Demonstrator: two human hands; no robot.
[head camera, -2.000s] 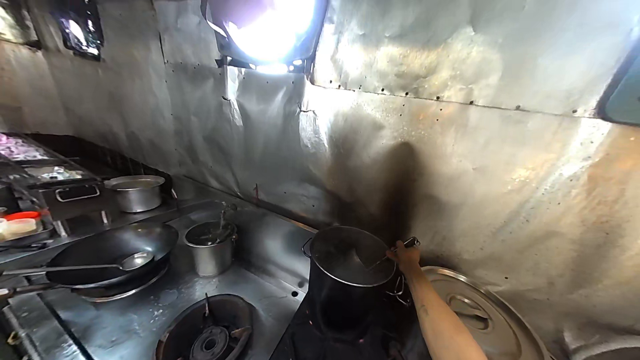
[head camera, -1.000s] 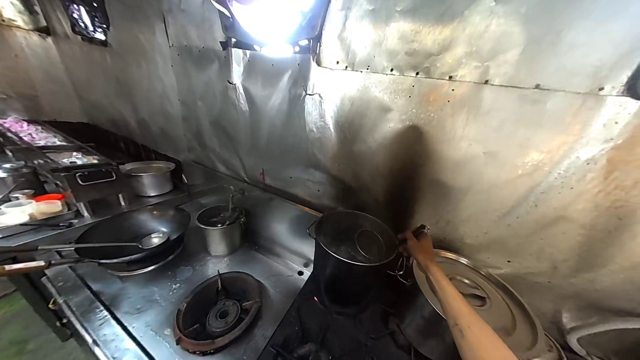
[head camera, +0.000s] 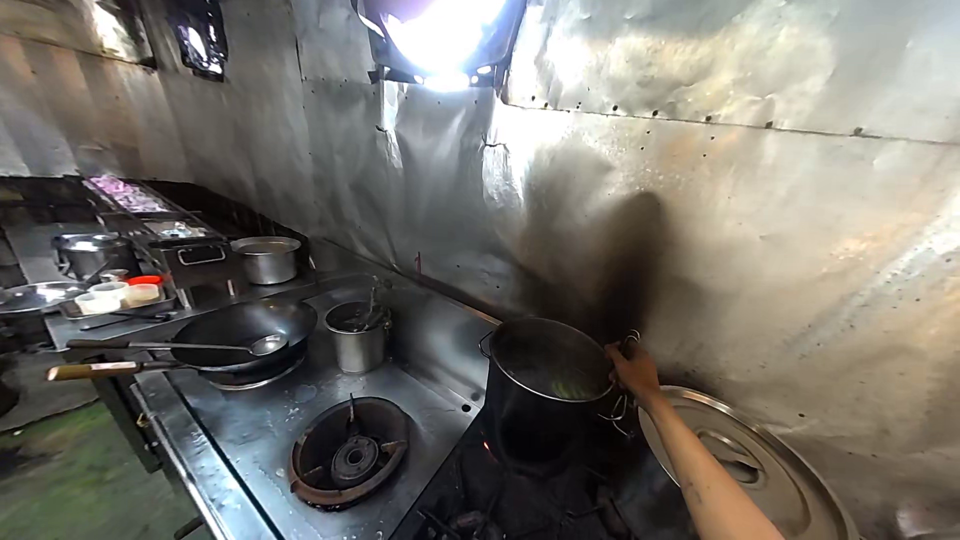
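At the right rim of a tall dark stockpot (head camera: 525, 427), my right hand (head camera: 636, 371) is closed on the handle of a metal utensil (head camera: 632, 337), whose lower end I cannot make out. Dark liquid (head camera: 551, 356) fills part of the pot, with something green (head camera: 570, 388) near its right side. The pot stands on a blackened burner. Thin metal wire loops (head camera: 619, 415) hang beside it, below my hand. A large round metal lid (head camera: 739, 465) lies to the right, partly behind my forearm. My left hand is not in view.
Left of the pot are an empty gas burner (head camera: 350, 454), a metal container (head camera: 358, 349) with utensils, and a wok (head camera: 244, 330) with a ladle (head camera: 268, 345) across it. A lidless pot (head camera: 266, 260) and small tubs (head camera: 120, 294) stand farther back. A metal wall (head camera: 750, 225) rises close behind.
My right hand stays at the pot's right rim. A round strainer-like shape seen in the pot one second ago no longer shows, and something green is now visible there.
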